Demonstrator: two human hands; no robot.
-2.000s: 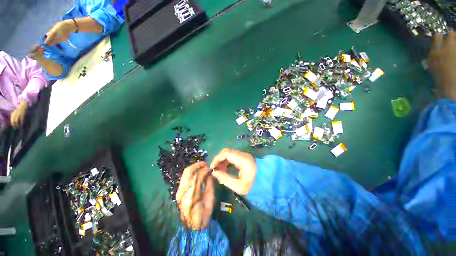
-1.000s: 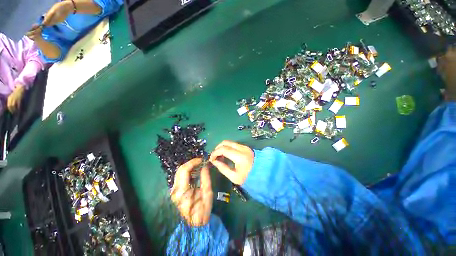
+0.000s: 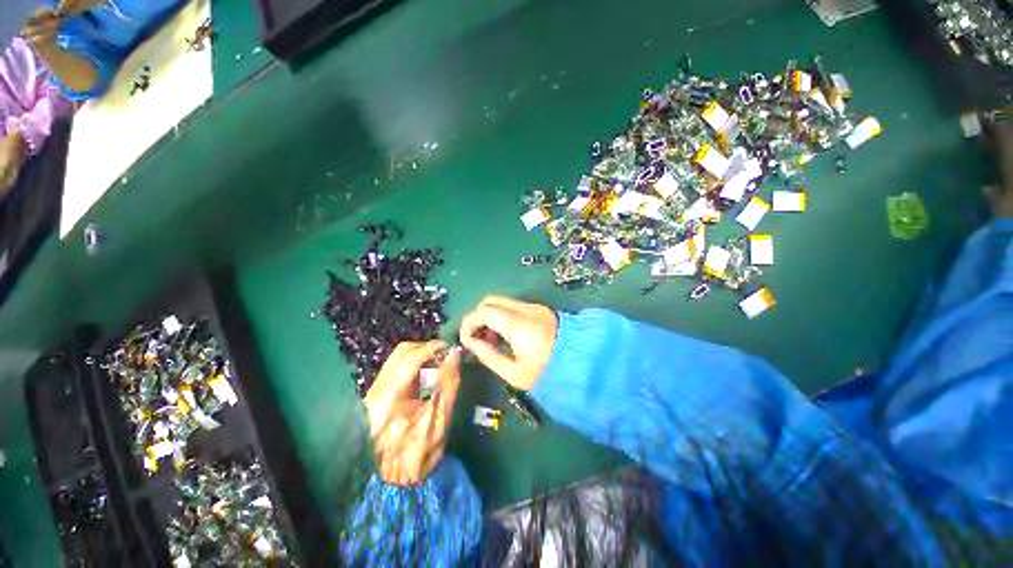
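Note:
My left hand (image 3: 409,411) and my right hand (image 3: 509,338) meet at the fingertips over the bench (image 3: 367,155). Between them is a small circuit board assembly (image 3: 430,379) with a white battery cell, partly hidden by the fingers. Both hands hold it; whether a black part is on it is too small to tell. A dark heap of small black parts (image 3: 383,300) lies just beyond my left hand. A large heap of circuit board assemblies (image 3: 711,178) with white cells and amber bands lies farther right. One loose assembly (image 3: 487,417) lies below my right hand.
A black divided tray (image 3: 253,444) with board assemblies is at left. Another black tray (image 3: 322,24) is at the top, beside a white sheet (image 3: 133,128). A lime green piece (image 3: 906,216) is at right. Other workers' sleeves and hands show at upper left and right (image 3: 966,322).
The view has shifted, so the bench things sit higher and the left-side things farther left. My hands stay together; the white cell now shows between the left fingers.

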